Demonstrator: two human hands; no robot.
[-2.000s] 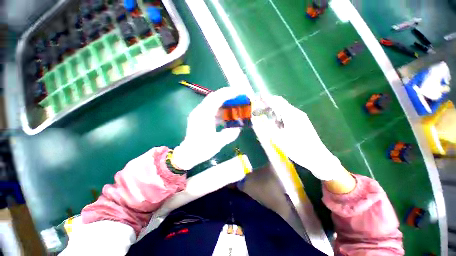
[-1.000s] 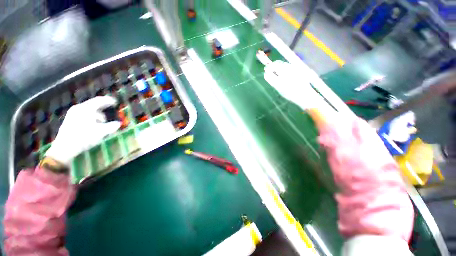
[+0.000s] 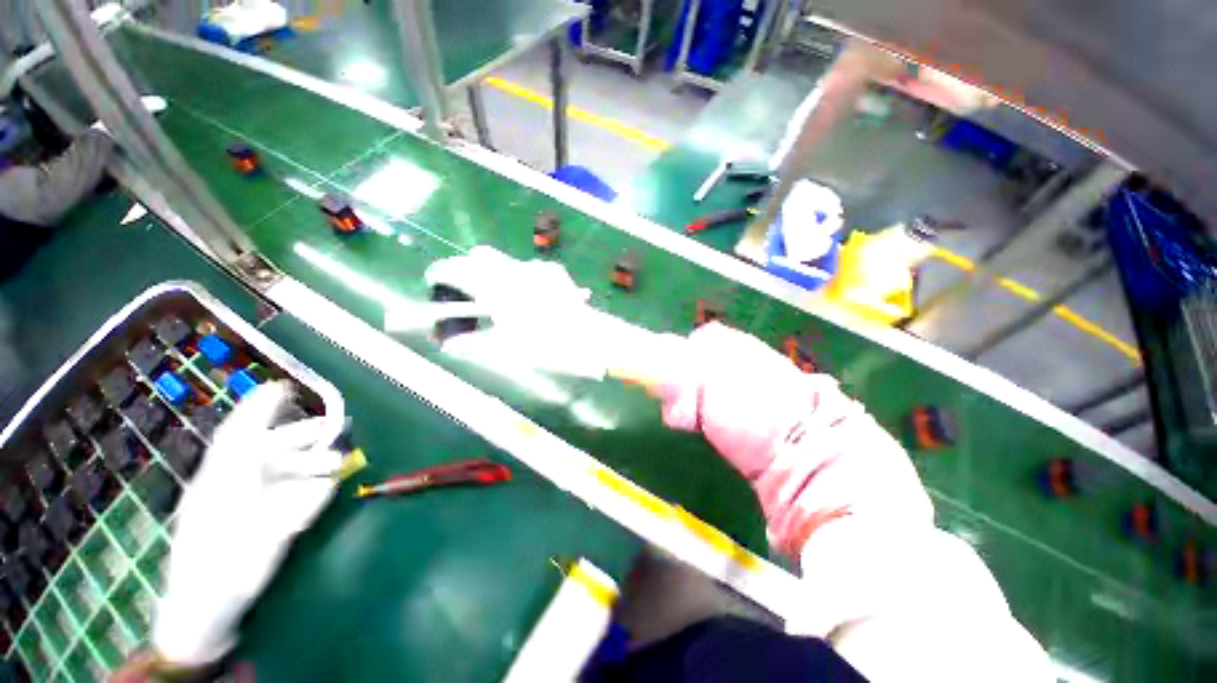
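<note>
My left hand (image 3: 247, 514), in a white glove, is over the right side of the divided parts tray (image 3: 314, 374). Its curled fingers are by the tray's rim and a blue-topped coil component (image 3: 243, 384); whether they hold anything is hidden. Dark and blue-topped components fill many tray cells; pale green cells at the near side are empty. My right hand (image 3: 514, 314), gloved, is over the green conveyor belt, its fingers around a dark coil component (image 3: 455, 315), partly hidden.
Coil components (image 3: 930, 427) lie spaced along the belt (image 3: 641, 460). A red-handled tool (image 3: 441, 476) lies between tray and belt. A white roll (image 3: 567, 627) is at the near bench edge. Blue and yellow containers (image 3: 874, 274) stand across the belt. Another person's sleeve (image 3: 54, 180) shows far left.
The view has turned right. My left hand has moved from the tray's middle to its right side. My right hand remains over the belt, now nearer the belt's bench-side edge.
</note>
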